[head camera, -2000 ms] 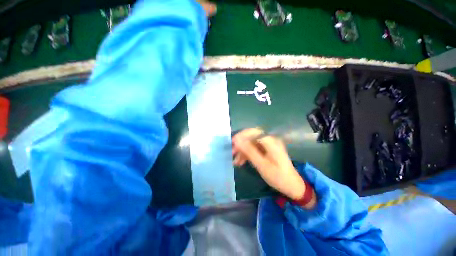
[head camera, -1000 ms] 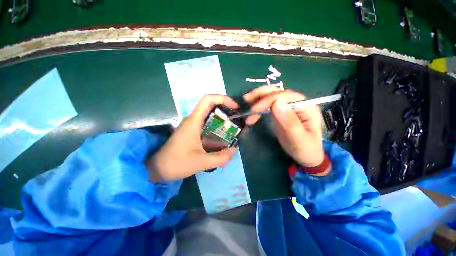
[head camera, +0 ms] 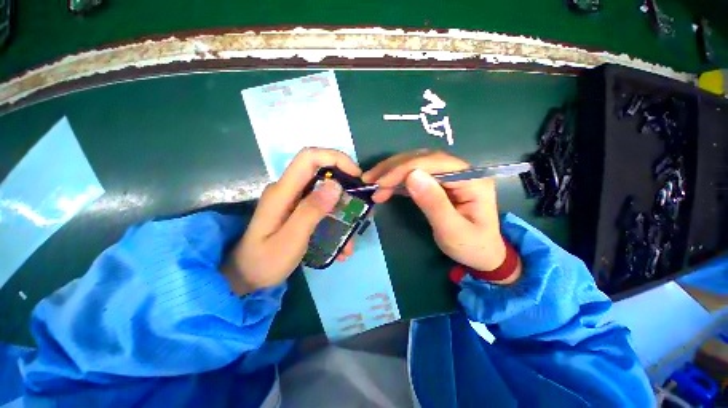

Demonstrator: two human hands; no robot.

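My left hand (head camera: 279, 219) holds a phone assembly (head camera: 339, 219) with a black rim and a green board, its thumb on the upper part of the board. My right hand (head camera: 455, 207) holds silver tweezers (head camera: 487, 171) like a pen, the tip at the phone's upper right edge. What the tip touches is too small to tell. The phone is tilted above a pale blue adhesive sheet (head camera: 351, 296), which shows rows of small reddish pieces at its near and far ends. The sheet's middle is hidden by the phone and my left hand.
White strips (head camera: 432, 117) lie right of the sheet. Black plastic parts (head camera: 551, 169) are heaped beside a divided black tray (head camera: 599, 183) at right. A pale blue sheet (head camera: 49, 191) lies at left. Beyond the worn whitish edge (head camera: 239, 48), the green conveyor (head camera: 335, 14) carries phones.
The phone has come into my left hand from the conveyor side, and its lower part now shows more. My left thumb has moved onto the board. The tweezers stay at the phone's upper edge.
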